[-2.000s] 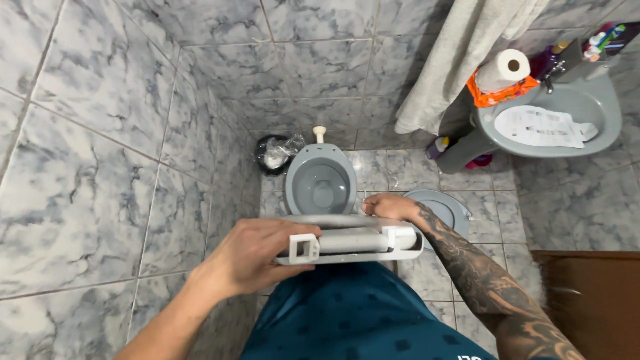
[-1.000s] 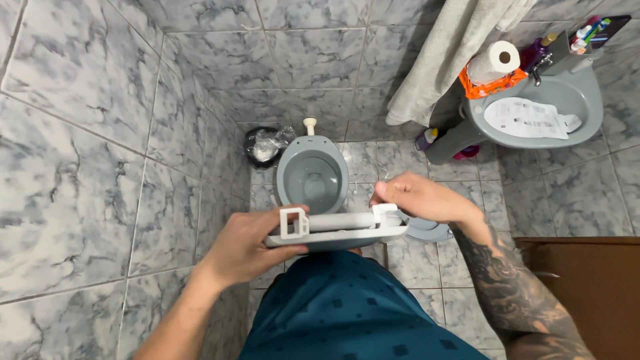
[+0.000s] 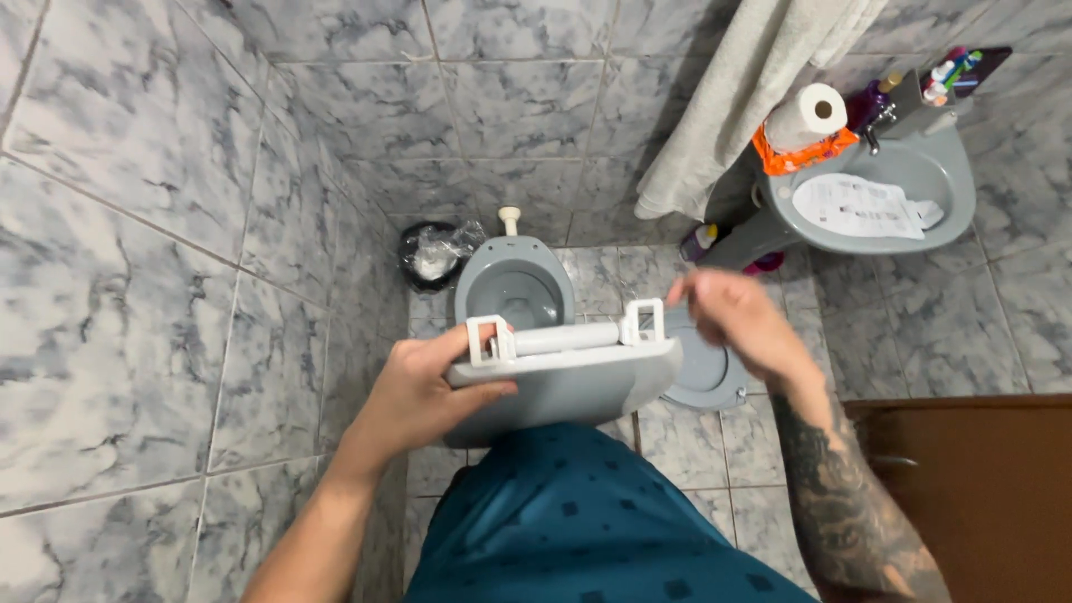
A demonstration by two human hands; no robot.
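Observation:
My left hand point(image 3: 431, 389) grips the left end of a grey plastic toilet seat point(image 3: 569, 385), held on edge against my teal shorts. Along its upper edge runs a light rod between two white plastic hinge brackets point(image 3: 643, 322); my left fingers lie at the left one. My right hand point(image 3: 729, 314) is blurred, raised just right of the right bracket and off the seat; whether something small is in its fingers is not clear. Beyond the seat stands the grey toilet bowl point(image 3: 517, 280), with no seat on its rim.
Another grey seat or lid point(image 3: 708, 368) lies on the tiled floor at right. A black bin point(image 3: 419, 255) stands left of the bowl. A grey sink point(image 3: 959, 197) holds a printed sheet point(image 3: 854, 205). A towel point(image 3: 712, 109) hangs beside it; a brown door point(image 3: 971, 494) is at lower right.
My right hand has come away from the right bracket, where it was a second ago. The seat has tilted, so more of its grey face shows and both brackets stand up from its edge.

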